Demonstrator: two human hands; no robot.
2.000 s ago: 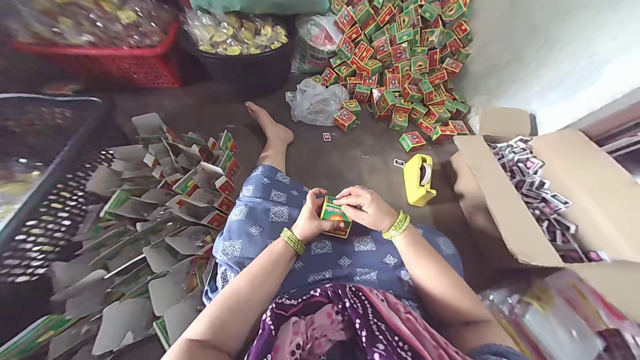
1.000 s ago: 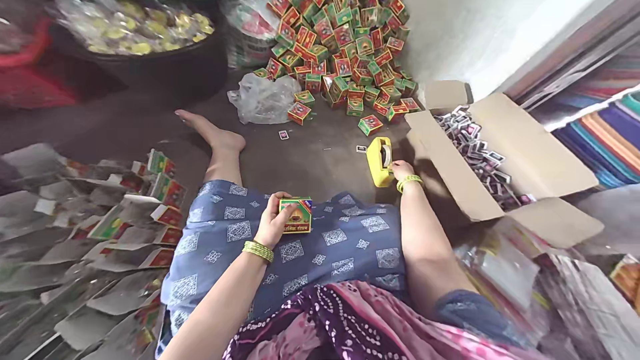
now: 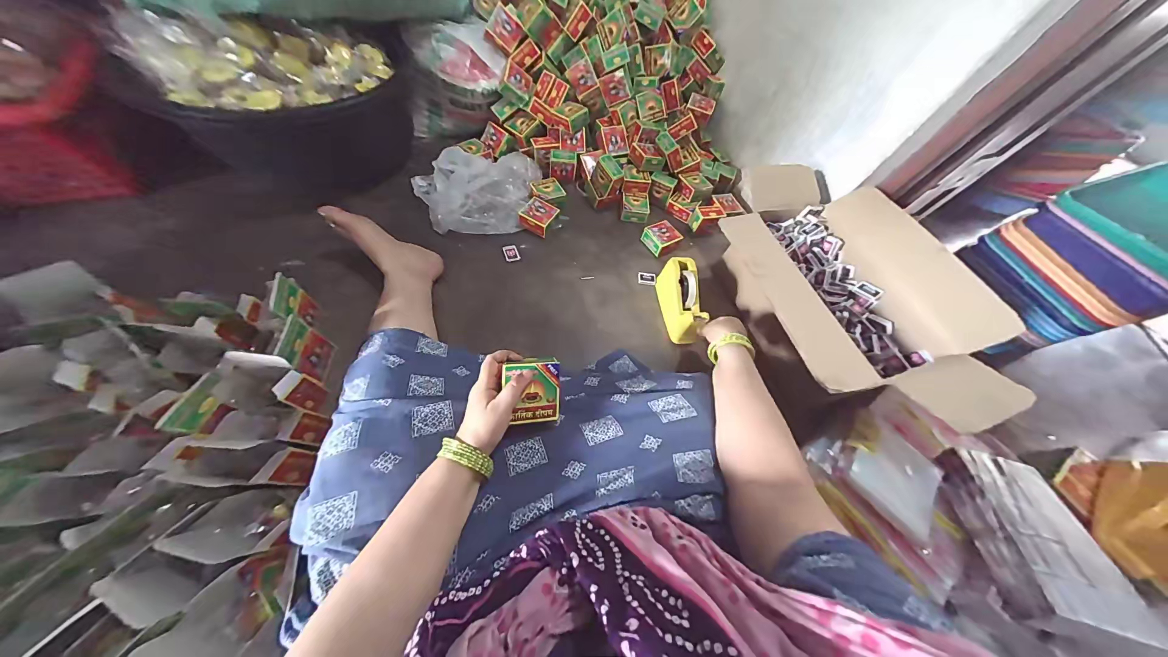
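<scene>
My left hand (image 3: 497,397) holds a small green and red printed carton (image 3: 538,391) over my lap, the thumb lying on its printed face. Farther right, my right hand (image 3: 724,328) is at the near end of a yellow tape dispenser (image 3: 677,299), which rests on the floor with a roll of tape in it. The fingers there are partly hidden, so their grip on the dispenser or the tape is not clear. One small dark matchbox (image 3: 646,278) lies just left of the dispenser; another matchbox (image 3: 511,254) lies farther left on the floor.
Beyond my feet is a heap of printed cartons (image 3: 630,119) beside a crumpled plastic bag (image 3: 474,190). An open cardboard box (image 3: 803,319) of small matchboxes stands right. Unfilled-looking cartons (image 3: 210,411) crowd the left. A black tub (image 3: 283,137) holds wrapped yellow items.
Two seconds ago both hands were on the carton. My right hand has since moved right to the tape dispenser, while my left has kept hold of the carton. The view has shifted.
</scene>
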